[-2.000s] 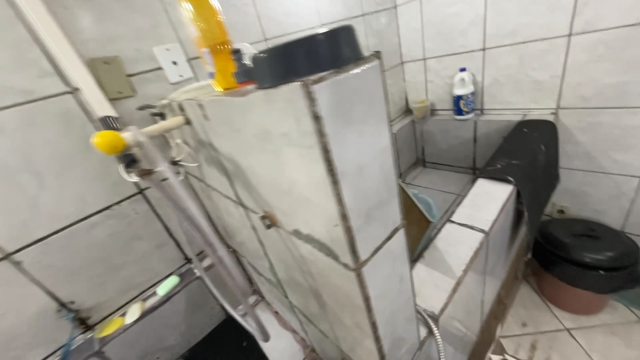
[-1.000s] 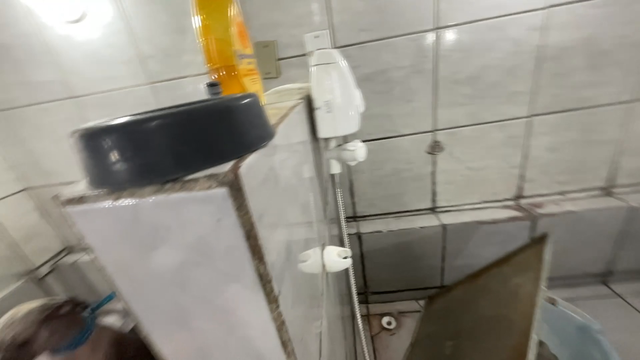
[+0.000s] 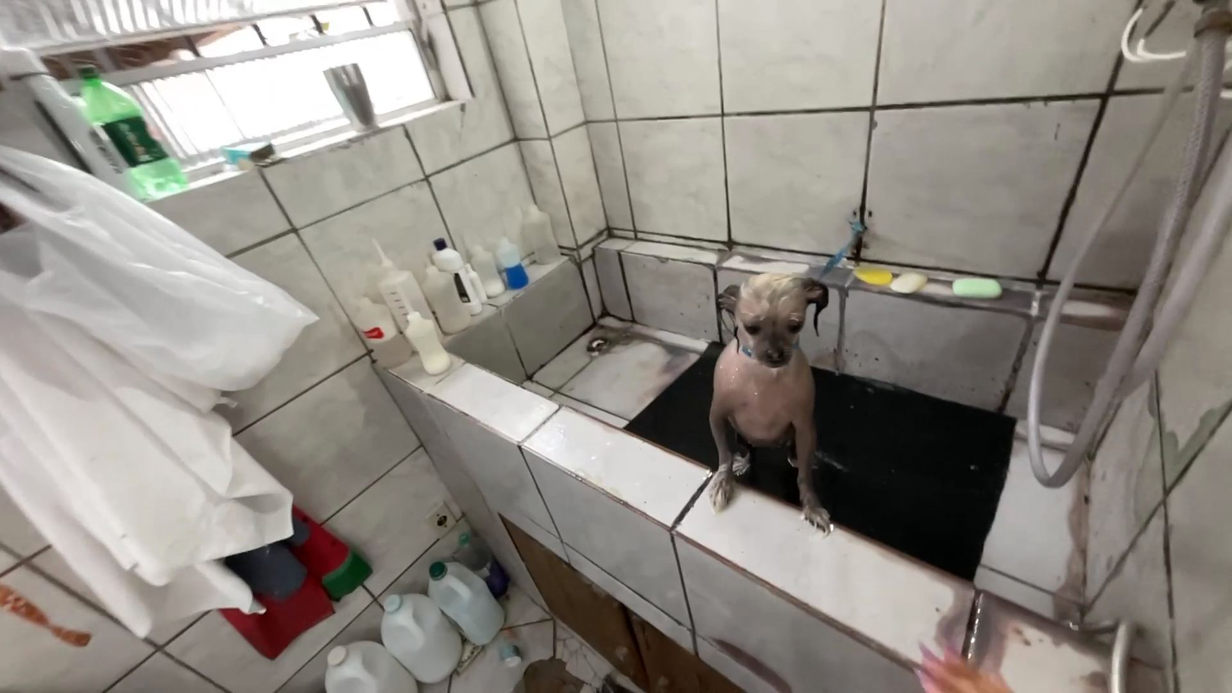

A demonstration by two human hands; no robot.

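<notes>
A small, nearly hairless wet dog [image 3: 765,385] with a pale tuft on its head and a blue collar stands upright in the tiled tub. Its front paws rest on the white tiled rim [image 3: 828,568]. Under it lies a black mat [image 3: 895,452]. My right hand [image 3: 953,671] shows at the bottom edge, blurred and mostly cut off, near the rim's right end and apart from the dog; whether it holds anything is hidden. My left hand is out of view.
Soap bars [image 3: 908,282] lie on the back ledge; several bottles [image 3: 448,298] stand at the left corner. A grey hose [image 3: 1044,433] hangs at right. White plastic aprons or bags [image 3: 154,366] hang at left, above jugs [image 3: 421,635] on the floor.
The view has swung widely to the tub. The dog, only partly seen behind the tiled partition a second ago, now shows whole. My right hand has come into view at the bottom.
</notes>
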